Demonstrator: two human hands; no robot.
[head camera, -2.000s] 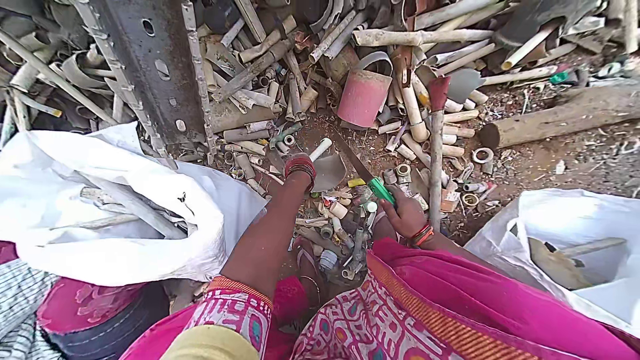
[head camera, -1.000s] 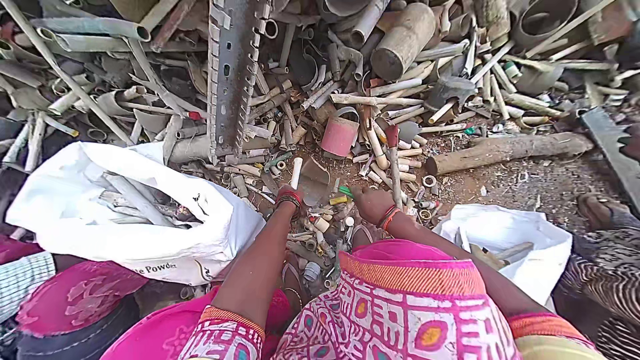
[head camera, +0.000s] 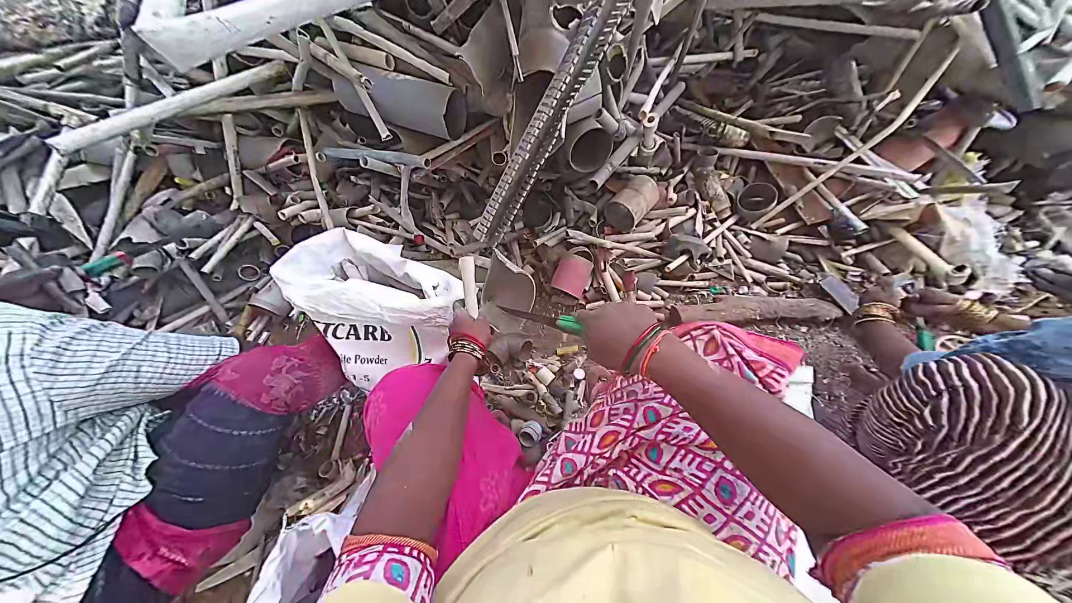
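My left hand (head camera: 471, 328) grips a short white plastic pipe (head camera: 468, 286), which stands up out of the fist. To its right, my right hand (head camera: 617, 333) is closed on the green handle of a knife (head camera: 568, 323). The knife's dark blade points left toward the left hand, apart from the pipe. Behind the blade lies a grey curved plastic piece (head camera: 508, 285), and a pink plastic pipe piece (head camera: 572, 274) lies just right of that. Small pipe offcuts (head camera: 544, 374) are scattered on the ground below the hands.
A white woven sack (head camera: 368, 293) holding grey pieces stands left of my hands. A ridged metal bar (head camera: 548, 126) leans over the heap of pipes (head camera: 402, 92). A wooden log (head camera: 758, 310) lies at right. Co-workers sit on both sides; one's hands (head camera: 879, 306) are at right.
The view has shifted a lot and takes in more of the heap and both co-workers. The knife's blade shows plainly again, pointing left. The pipe is still in my left hand.
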